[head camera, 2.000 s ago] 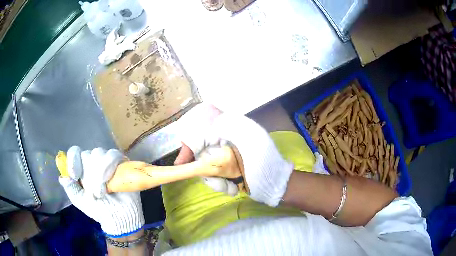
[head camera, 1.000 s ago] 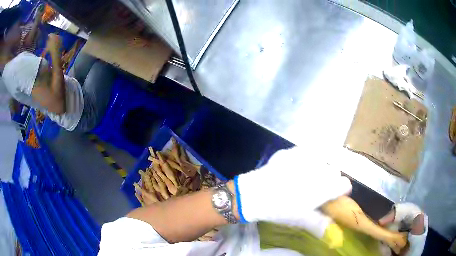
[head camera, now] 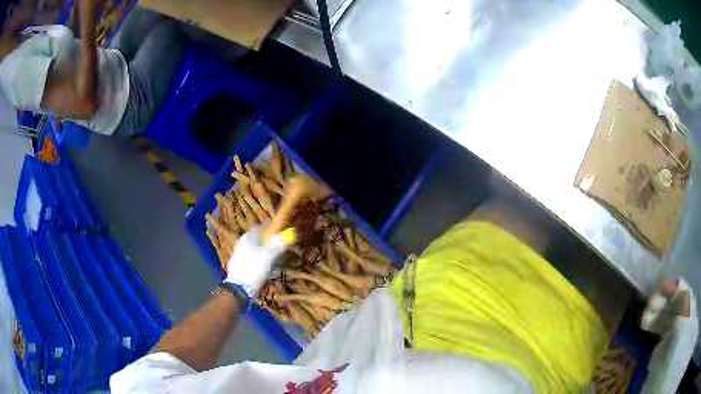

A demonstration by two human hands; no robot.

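Note:
My left hand [head camera: 254, 262], in a white knit glove with yellow at the thumb, is over a blue crate of tan legs on my left. It holds a tan leg casting [head camera: 288, 206] that points up and away; the leg's far end is blurred. Many tan leg castings [head camera: 330, 277] lie piled in the crate [head camera: 277, 332]. My right hand [head camera: 667, 306], gloved with some bare fingertips, is at the right edge near the bench front, fingers curled. No leg shows in it, but its inner side is partly hidden.
The metal bench [head camera: 492, 100] crosses the upper right. On it are a cardboard mat [head camera: 615, 165] with a thin stick, a white rag [head camera: 659, 98] and whitish bottles [head camera: 667, 48]. Stacked blue crates [head camera: 84, 308] stand at left. A seated person [head camera: 92, 85] is at upper left. Another leg crate [head camera: 613, 369] is lower right.
The view has turned left. My left hand has carried the leg from over my lap to the crate. My right hand has let go of the leg's other end and is apart at the right.

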